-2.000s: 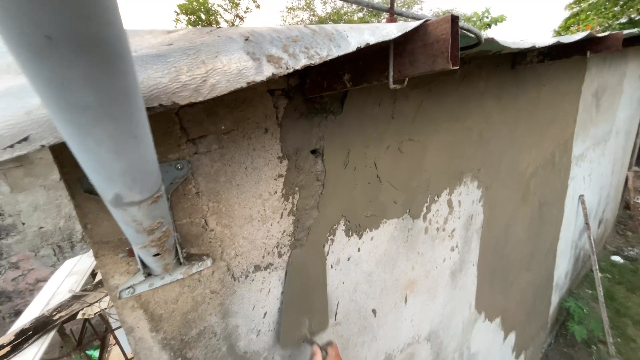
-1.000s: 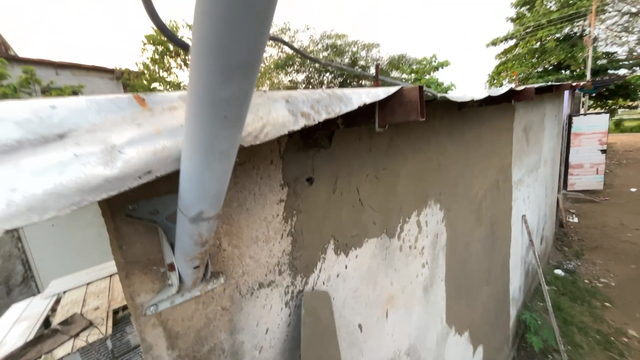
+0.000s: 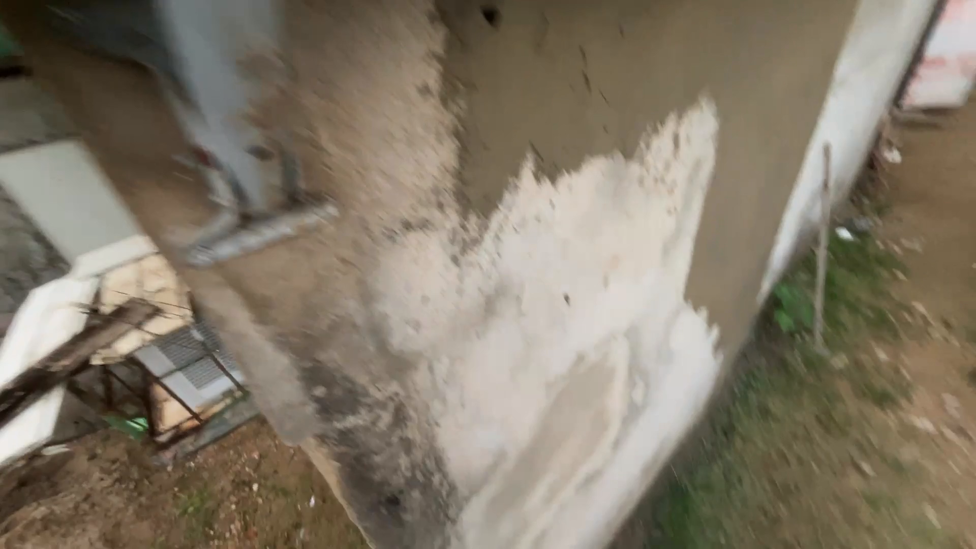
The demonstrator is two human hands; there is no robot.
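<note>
Neither my left hand nor my right hand shows in the head view now, so what they hold cannot be seen. A masonry wall [image 3: 526, 320] fills the middle of the view. Grey-brown mortar [image 3: 648, 69] covers its upper part and reaches down the right side, with a jagged lower edge against the pale bare surface. A small dark hole [image 3: 489, 14] is in the wall near the top. The picture is blurred by motion.
A grey metal pole [image 3: 229, 91] stands on a bracket [image 3: 263, 232] fixed to the wall at left. Boards and a wooden beam [image 3: 76, 347] lie at far left. A thin stick [image 3: 823, 244] leans at right above grass [image 3: 762, 427] and bare soil.
The view has swung down sharply. The fingers at the bottom edge two seconds ago and the flat tool blade seen one second ago are out of view.
</note>
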